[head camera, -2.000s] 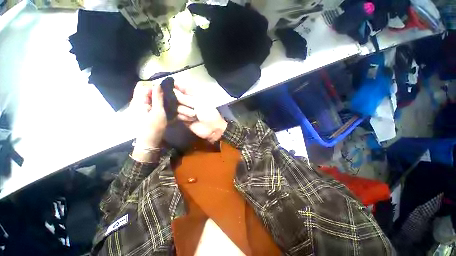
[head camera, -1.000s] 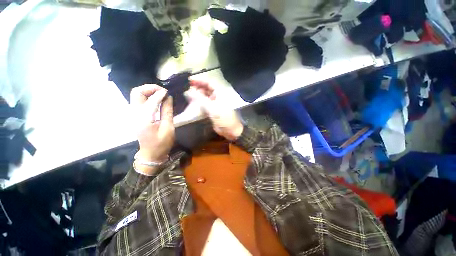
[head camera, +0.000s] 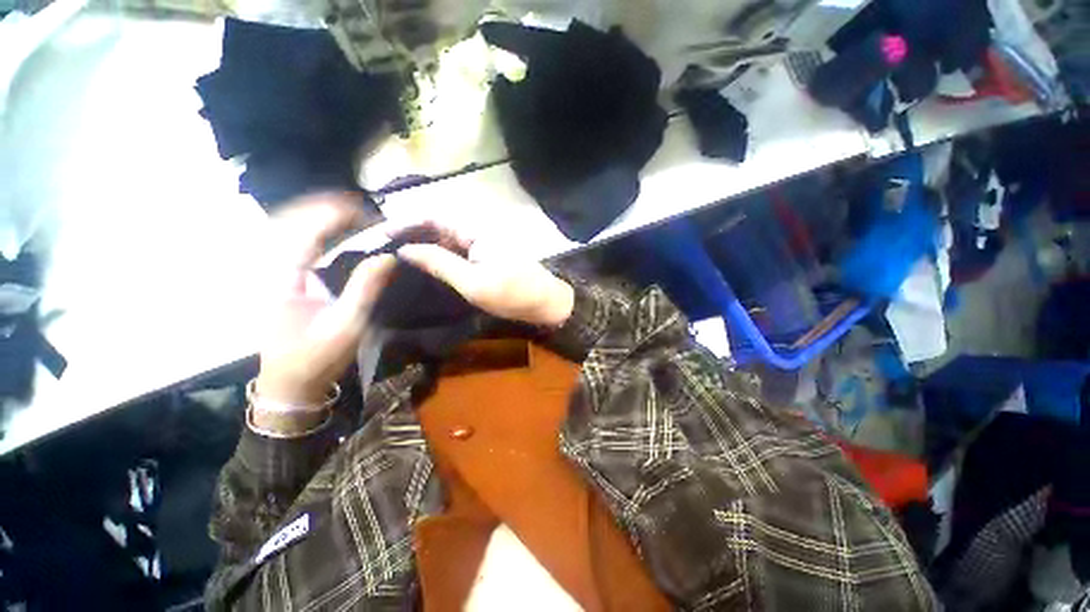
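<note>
A small black fabric piece (head camera: 412, 291) is held between both hands at the front edge of the white table (head camera: 144, 311). My left hand (head camera: 320, 299), partly blurred, grips its left side, with thumb and fingers at its upper edge. My right hand (head camera: 484, 273) pinches the top edge on the right. The lower part of the piece hangs toward the lap, where it is hard to tell from the dark cloth there. One black stack (head camera: 287, 108) lies beyond my left hand and another black stack (head camera: 582, 126) lies beyond my right hand.
A pale yellowish cloth (head camera: 454, 102) lies between the stacks. A small black piece (head camera: 717, 123) lies right of them, with a pink thread cone (head camera: 893, 49) farther right. A blue plastic basket (head camera: 732, 313) is below the table edge. Red-orange fabric (head camera: 885, 470) lies beside the seat.
The hands have come lower and closer to the body with the black piece. My right hand, blurred and apart from my left before, now pinches the piece's top edge. The view has shifted slightly.
</note>
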